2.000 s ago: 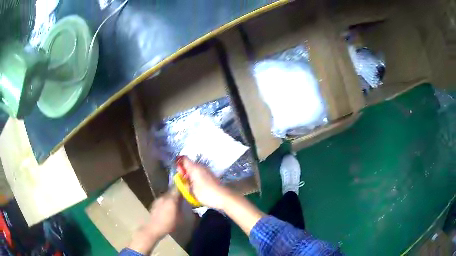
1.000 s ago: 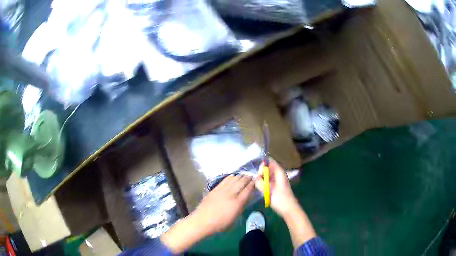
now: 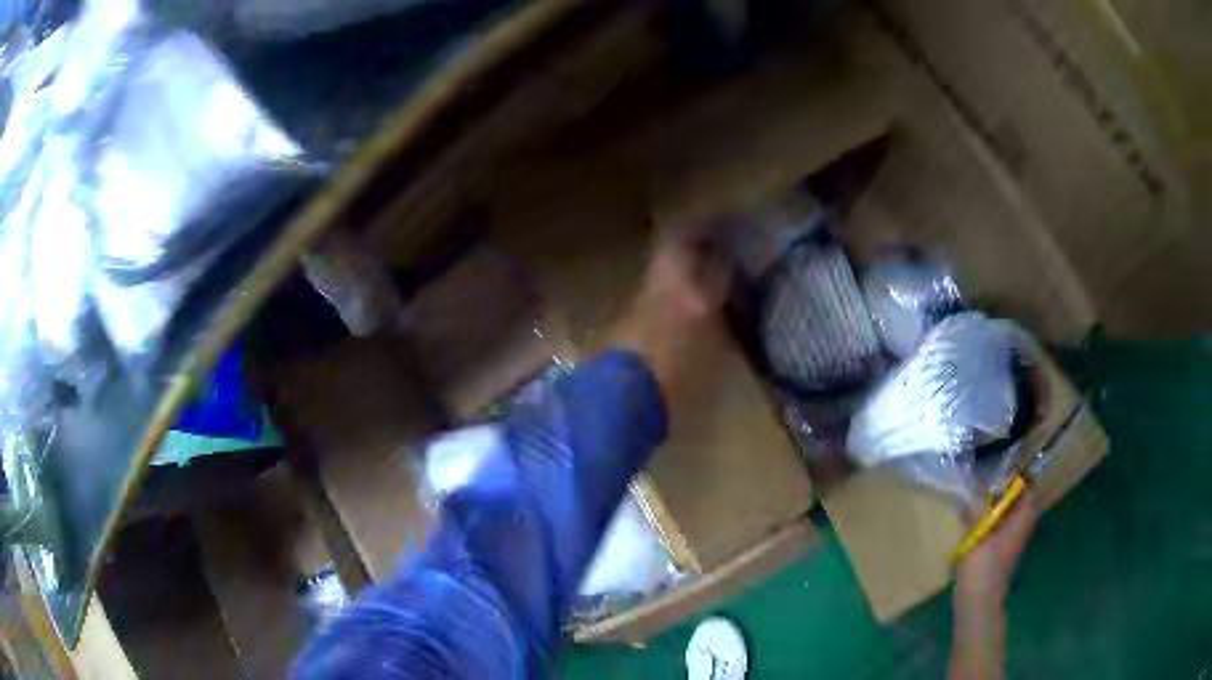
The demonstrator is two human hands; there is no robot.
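Observation:
My right hand point(image 3: 994, 545), low at the right, is shut on scissors with a yellow handle point(image 3: 992, 521); the blades point up and right. Its fingers are at the lower edge of a clear bag with white and dark contents point(image 3: 937, 399), at the carton's near side; whether they also grip the bag is unclear. My left hand point(image 3: 685, 286) is blurred at the left side of this far carton point(image 3: 897, 538); its fingers and any hold are unclear. A ribbed pale bundle in clear wrap point(image 3: 817, 319) and a smaller clear bag point(image 3: 910, 286) lie inside the carton.
The yellow-edged table point(image 3: 246, 312) curves across the upper left, with shiny bags point(image 3: 160, 173) on it. My left sleeve point(image 3: 512, 492) covers part of the neighbouring carton point(image 3: 724, 458), which holds a whitish bag point(image 3: 627, 551). A white shoe point(image 3: 718, 651) stands on green floor point(image 3: 798, 624).
The view has shifted right to the far carton. My hands, close together before, are now apart: left reaching into the carton area, right with the scissors at its near right edge.

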